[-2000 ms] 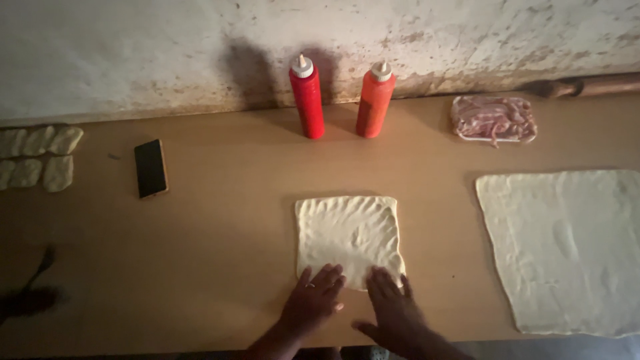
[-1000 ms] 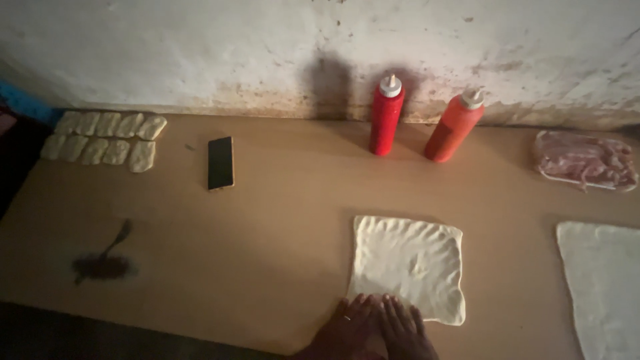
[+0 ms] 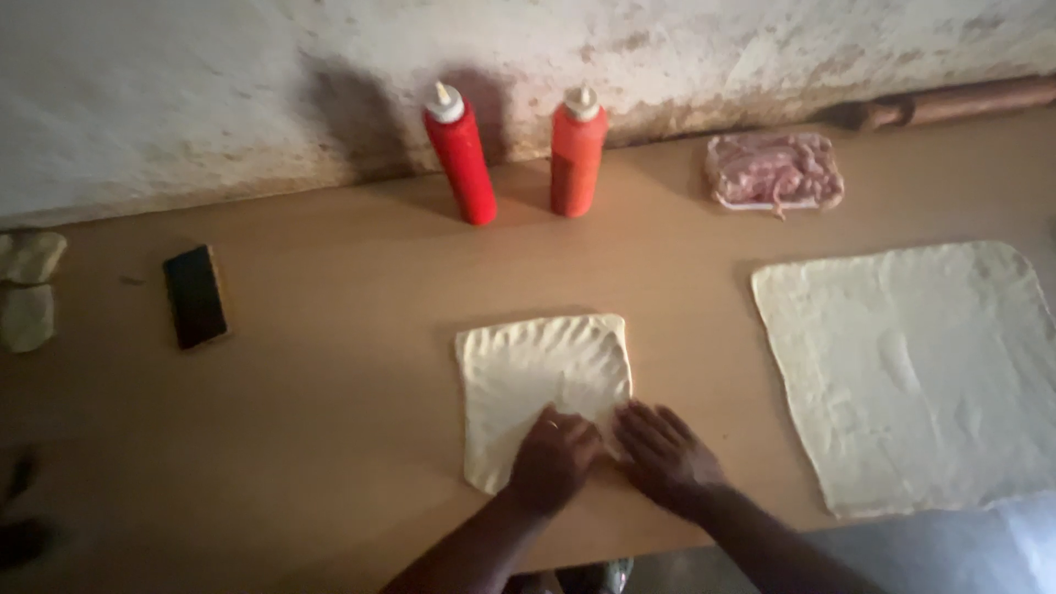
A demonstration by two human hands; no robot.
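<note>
A small square sheet of dough [image 3: 528, 371] with rippled finger marks along its far side lies on the wooden table. My left hand [image 3: 557, 454] rests on its near part, fingers curled down and a ring on one finger. At the sheet's near right corner, my right hand [image 3: 664, 450] lies flat with its fingers stretched forward, touching the edge. Whether the left fingers pinch any dough is hidden. To the right lies a larger sheet of dough [image 3: 916, 379].
Near the wall stand a red squeeze bottle [image 3: 464, 165] and an orange one [image 3: 577, 161]. Wrapped raw meat on a tray [image 3: 775, 173] and a rolling pin [image 3: 965, 103] are at back right. A phone [image 3: 195, 297] and shaped dough pieces [image 3: 29, 318] lie left.
My hands were together at the small sheet's near edge a second ago. Now they are apart, the left further in on the dough and the right at its right corner. The view has swung right.
</note>
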